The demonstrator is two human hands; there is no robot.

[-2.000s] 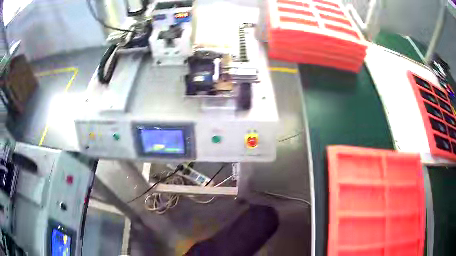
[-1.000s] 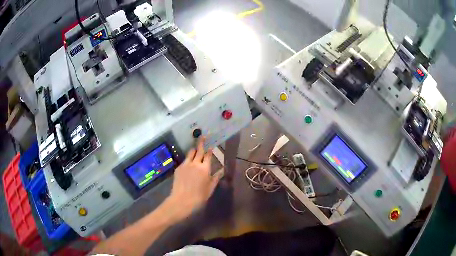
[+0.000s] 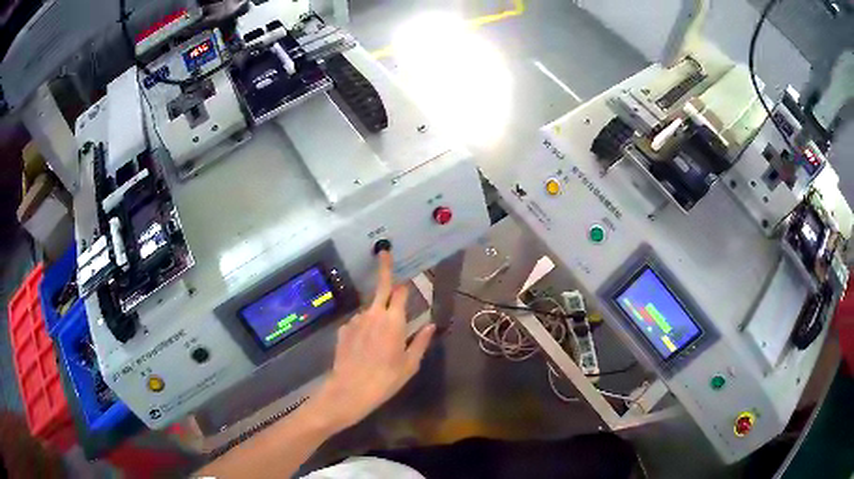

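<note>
My left hand (image 3: 375, 341) is bare and holds nothing. Its index finger points up and its tip is at the dark round button (image 3: 382, 247) on the left machine's sloping front panel. The thumb is spread to the right. Contact with the button cannot be told for sure. My right hand is not in view. The left machine has a phone in its left fixture (image 3: 148, 245) and a dark phone in its right fixture (image 3: 272, 81). White clamp bars lie across both. A touch screen (image 3: 287, 306) glows blue beside the hand.
A second machine (image 3: 646, 234) stands at the right, with two loaded fixtures, a touch screen (image 3: 658, 312) and a red emergency stop (image 3: 744, 424). Cables (image 3: 510, 335) and a power strip lie between the frames. A red tray (image 3: 42, 360) and blue bins (image 3: 92, 374) are at far left.
The view has swung left from the right machine and belt to both machines. My left hand has entered. Since a second ago, its index finger has straightened at the button and the other fingers have curled.
</note>
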